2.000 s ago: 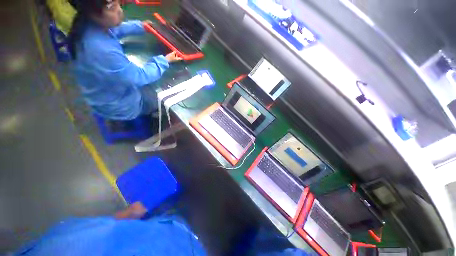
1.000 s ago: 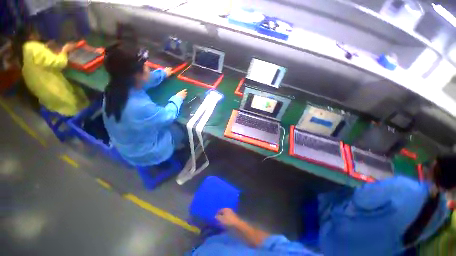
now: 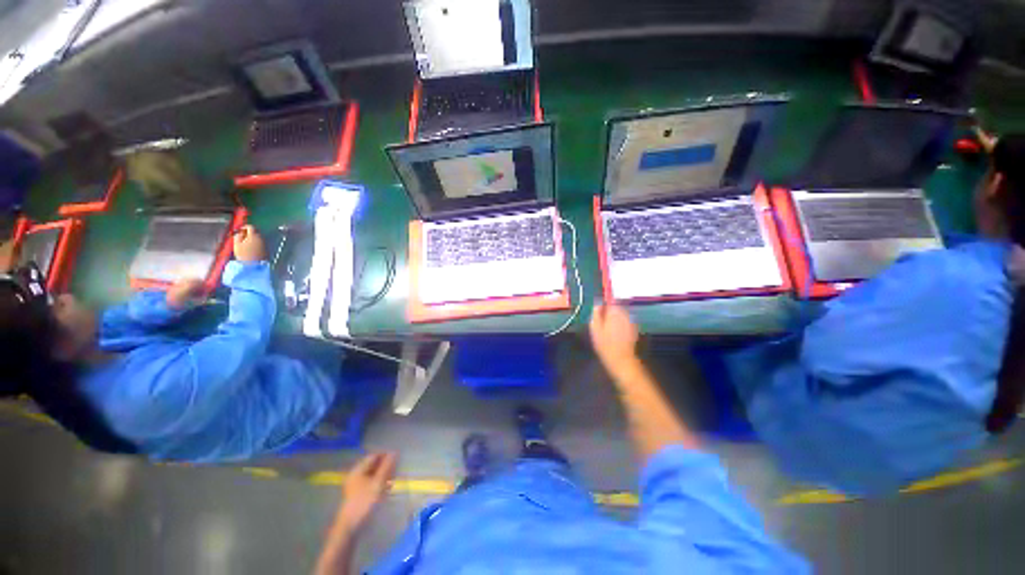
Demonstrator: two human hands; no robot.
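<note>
My right hand [image 3: 614, 337] is at the bench edge, by the front left corner of the laptop [image 3: 691, 242] that shows a blue box on its screen. Whether it touches that laptop or its red tray [image 3: 789, 242] I cannot tell. My left hand [image 3: 366, 485] hangs low over the floor, away from the bench, with nothing seen in it. A second open laptop [image 3: 492, 253] stands straight ahead on a red tray [image 3: 489, 310], a coloured logo on its screen. A white cable [image 3: 577, 270] loops at its right side.
White straps [image 3: 332, 264] hang over the bench edge at left from a blue holder [image 3: 338, 193]. A blue stool [image 3: 506, 365] is under the bench. People in blue smocks sit left [image 3: 214, 376] and right [image 3: 899, 359]. More laptops [image 3: 295, 135] stand behind on the green mat [image 3: 584, 157].
The view has turned to face the bench squarely and come closer. My right hand now shows at the bench edge and my left hand low at left. The stool is now under the bench.
</note>
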